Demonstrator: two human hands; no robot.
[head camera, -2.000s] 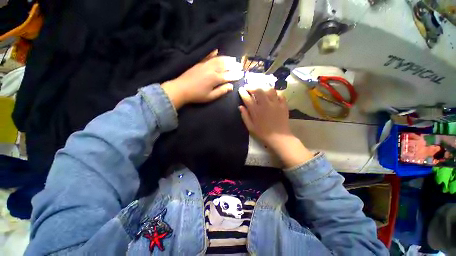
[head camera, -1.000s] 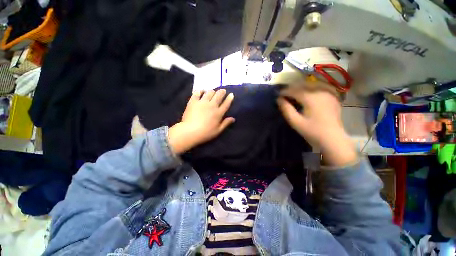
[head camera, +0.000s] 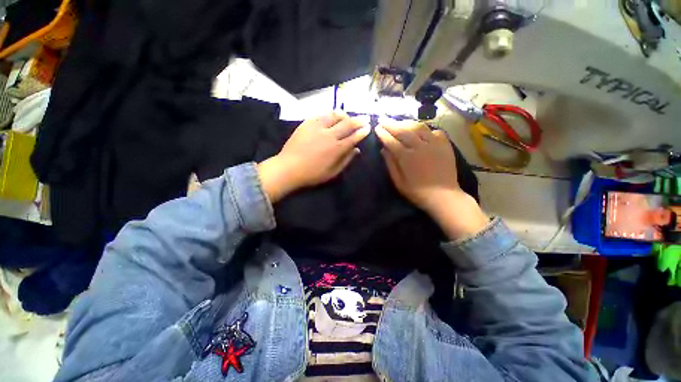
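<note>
Black fabric (head camera: 351, 201) lies under both hands, hangs over the lap and spreads into a large heap (head camera: 134, 112) on the left. My left hand (head camera: 317, 153) pinches the fabric's upper edge just in front of the needle area. My right hand (head camera: 422, 160) pinches the same edge close beside it, fingertips nearly touching the left ones. The presser foot (head camera: 392, 82) of the white sewing machine (head camera: 567, 67) is above the fingertips. Bright light washes out the needle plate (head camera: 388, 106), so the needle and stitch line cannot be made out.
Scissors with red and orange-yellow handles (head camera: 508, 134) lie right of the needle. A blue tray (head camera: 590, 216) holds a lit phone (head camera: 635, 216) at the right. A cardboard box (head camera: 571, 291) is below the table. A yellow container (head camera: 19, 166) and an orange item (head camera: 45, 30) are at the left.
My right hand has come back left from beside the scissors to the fabric edge. My left hand has moved up and right towards the needle. The fabric edge now sits nearer the presser foot.
</note>
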